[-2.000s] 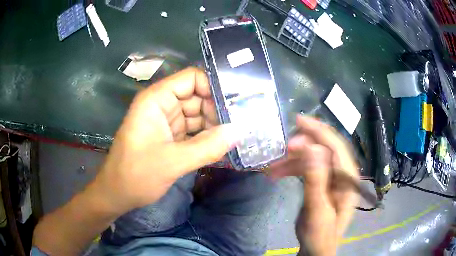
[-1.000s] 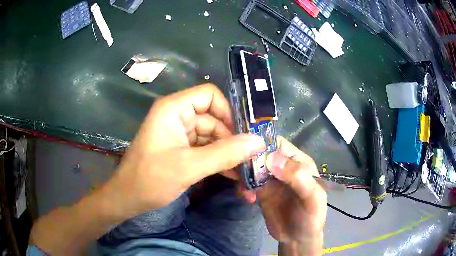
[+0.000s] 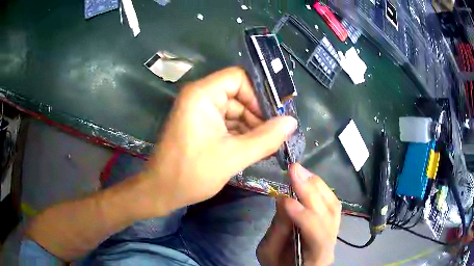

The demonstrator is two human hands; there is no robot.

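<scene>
My left hand (image 3: 208,140) holds a dark phone assembly (image 3: 260,72) tilted above the mat, with the thumb on its lower half. A black display (image 3: 279,75) with a white frame and small white label lies in its upper part. A bit of blue board and orange flex shows below the display. My right hand (image 3: 306,218) holds slim silver tweezers (image 3: 296,228), pointing up at the lower end of the assembly. The exact contact of the tips cannot be told.
A dark front housing (image 3: 325,62) with a key grid lies behind the assembly, near a red piece (image 3: 331,21). A white card (image 3: 354,145), a black electric screwdriver (image 3: 381,182) and a blue-and-yellow device (image 3: 416,169) are at right. Crumpled release paper (image 3: 169,67) lies at left.
The assembly has risen and tilted more. My right hand's fingers have moved off its lower end to below it, and tweezers now show in them. The whole view has shifted.
</scene>
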